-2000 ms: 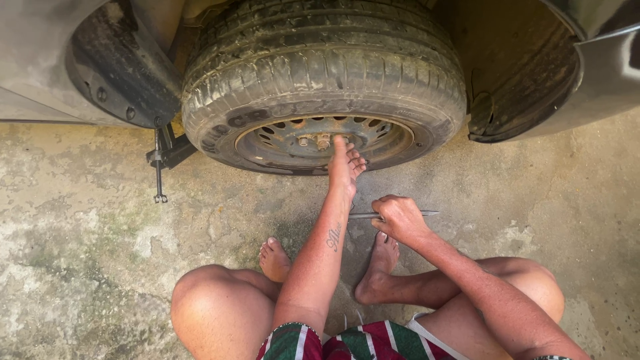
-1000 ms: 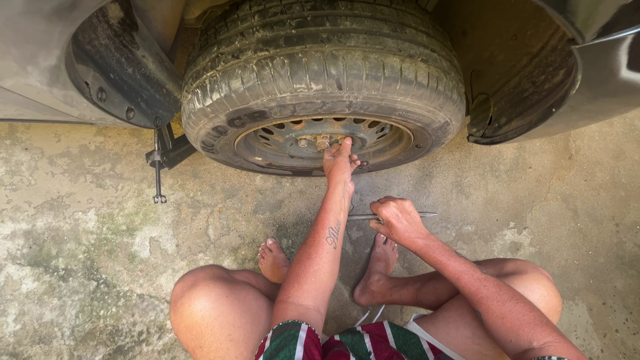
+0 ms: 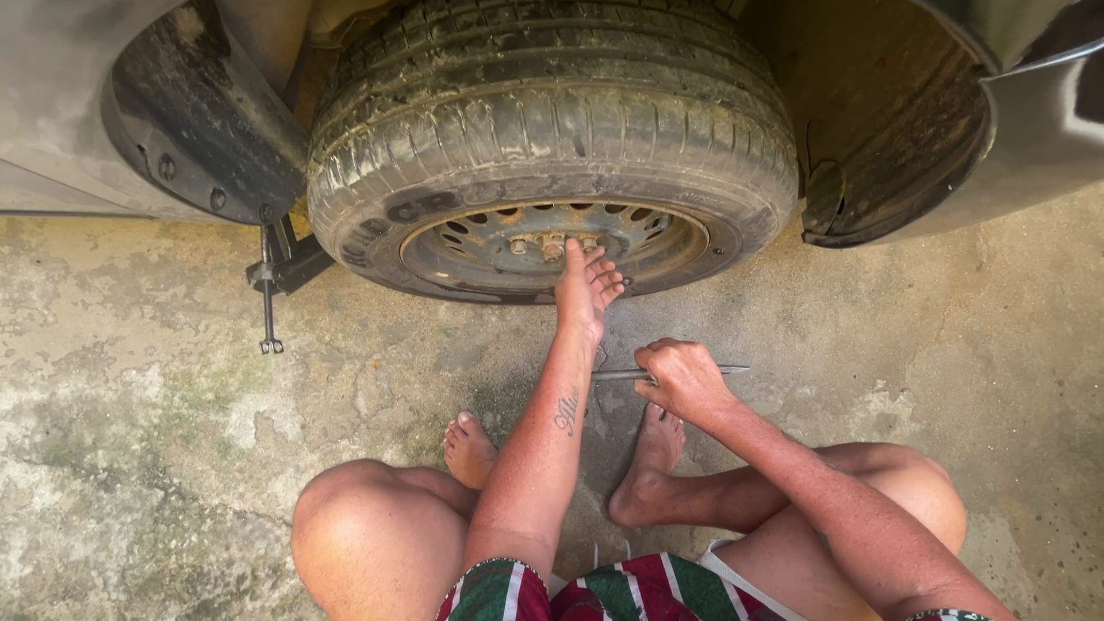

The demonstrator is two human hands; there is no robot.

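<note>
My left hand (image 3: 588, 285) is at the lower part of the steel wheel rim (image 3: 474, 263), palm turned up, its fingers apart beside the lug bolts (image 3: 552, 250) at the hub. Whether a fingertip touches a bolt is not clear. Around the rim is a worn, dirty rubber tire (image 3: 552, 129). My right hand (image 3: 683, 378) is closed around a metal bar (image 3: 617, 374) with a tapered, pointed end, held level above the ground between my feet and the wheel. The bar's other end is hidden behind my left forearm.
A car jack (image 3: 297, 263) stands under the car body left of the wheel, its hooked screw end (image 3: 270, 332) sticking out toward me. The wheel arch liner (image 3: 897, 164) and bumper edge are at the right. My bare feet (image 3: 660, 440) rest on worn concrete (image 3: 155, 414).
My left hand's fingers, drawn together near the bolts one second ago, are now spread. My right hand has stayed in place on the bar.
</note>
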